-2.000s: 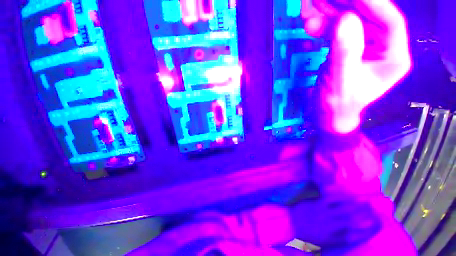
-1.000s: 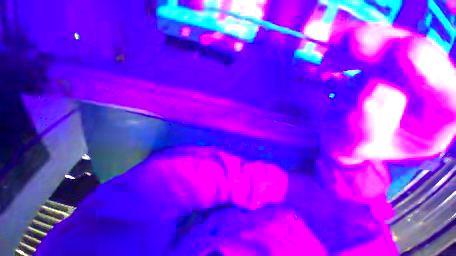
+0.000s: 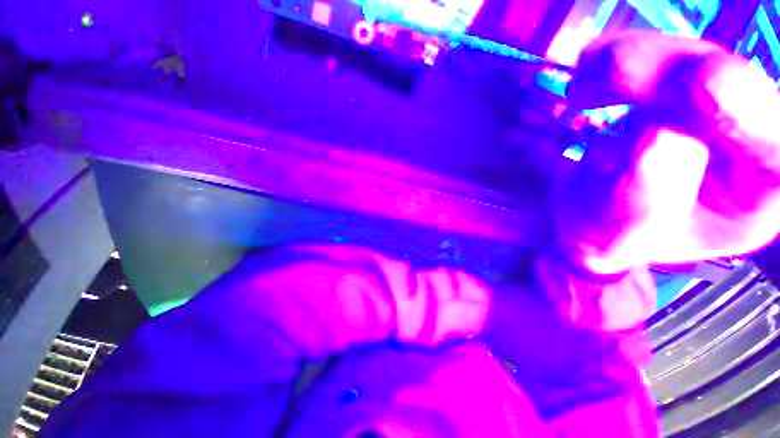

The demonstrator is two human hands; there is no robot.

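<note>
My right hand (image 3: 676, 162), glowing pink-white under violet light, is at the upper right with its fingers curled. It holds a thin cyan stick, seemingly a touch-up brush (image 3: 513, 52), that points up and left across a circuit board. The brush tip is lost in the glare. The lower edge of this circuit board (image 3: 428, 15), cyan with pink-red parts, shows at the top middle. More cyan board pattern (image 3: 676, 15) shows behind the hand. My left hand is not in view; a sleeve (image 3: 342, 295) crosses the lower picture.
The bench's front edge (image 3: 299, 175) slants down to the right. Below it are a blue-teal front panel (image 3: 188, 227) and a pale frame part at the left. A metal grille (image 3: 64, 376) is at the lower left. Ribbed metallic rails (image 3: 718, 342) curve at the lower right.
The view has shifted, so the boards now sit at the top edge and mostly out of frame. My right hand appears lower and further right, with the thin stick now visible.
</note>
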